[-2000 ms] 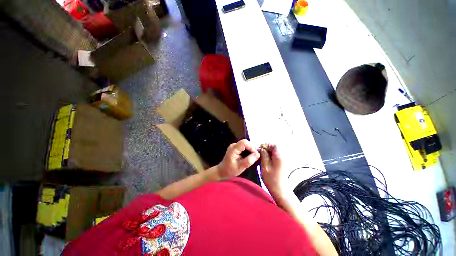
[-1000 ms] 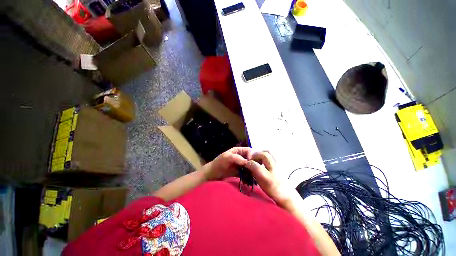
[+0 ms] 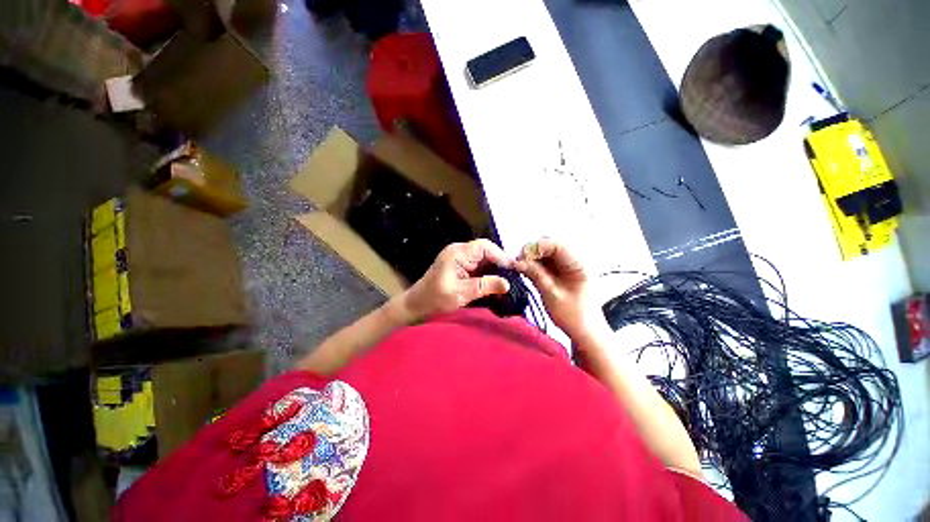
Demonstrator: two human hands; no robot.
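My left hand (image 3: 461, 278) is shut on a small coiled black cable (image 3: 513, 293) held close to the waist at the table's near edge. My right hand (image 3: 554, 273) is beside it, its thumb and finger pinched together near the coil's upper end; what it pinches is too small to tell. A large tangle of thin black cables (image 3: 744, 357) lies on the right of the white table. Short thin black strands (image 3: 571, 173) lie loose on the white tabletop ahead of my hands.
An open carton (image 3: 337, 178) with dark pieces inside stands on the floor left of the table, by a red stool or bin (image 3: 408, 87). A phone (image 3: 500, 61), a brown bowl-shaped thing (image 3: 734, 87) and a yellow-black device (image 3: 851, 184) lie on the table. Stacked cartons (image 3: 184, 265) stand left.
The view has tilted, so the table and floor things appear higher. My hands, close together over the coil a second ago, are now slightly apart, with the coil showing between them.
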